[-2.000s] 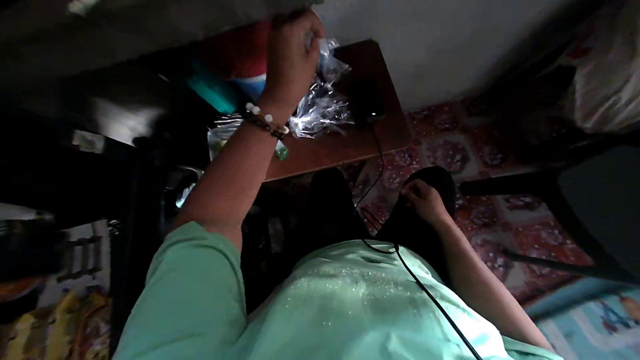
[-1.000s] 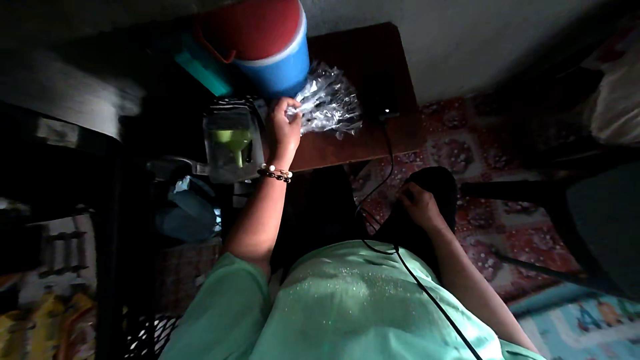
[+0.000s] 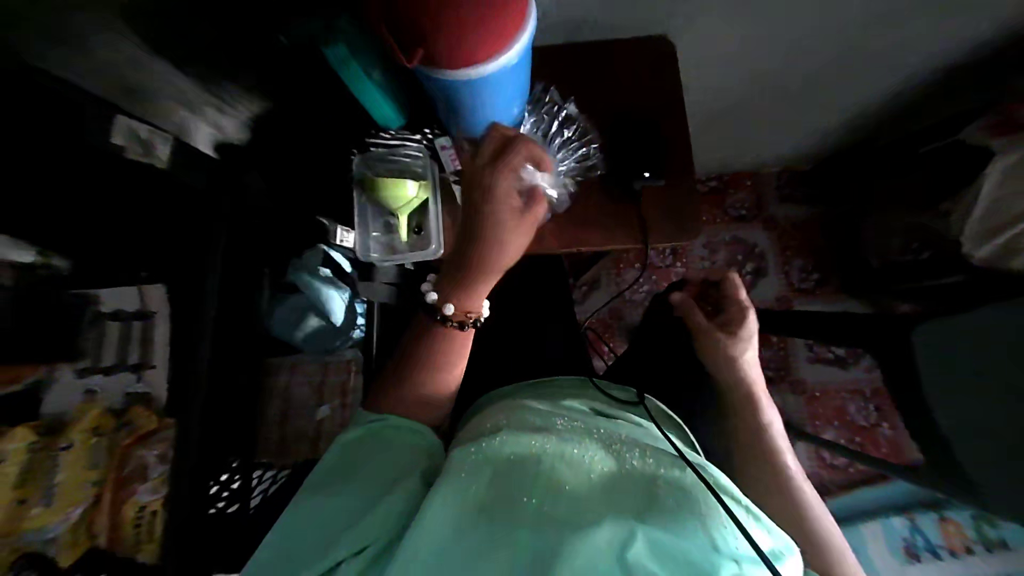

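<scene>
My left hand, with bead bracelets at its wrist, holds the end of a bunch of clear plastic bags over a dark wooden tabletop. Just beyond it stands a blue bucket with a red lid. Left of the hand, a clear plastic container holds a green funnel. My right hand is raised a little over my right knee, its fingers curled apart with nothing seen in them.
A small device with a lit spot lies on the tabletop, and its black cable runs down to my shirt. A teal object is left of the bucket. Dark chair-like furniture stands at the right; yellow packets are at lower left.
My left hand came down from the far side of the table to the bags and has since shifted slightly right. My right hand has lifted off my knee.
</scene>
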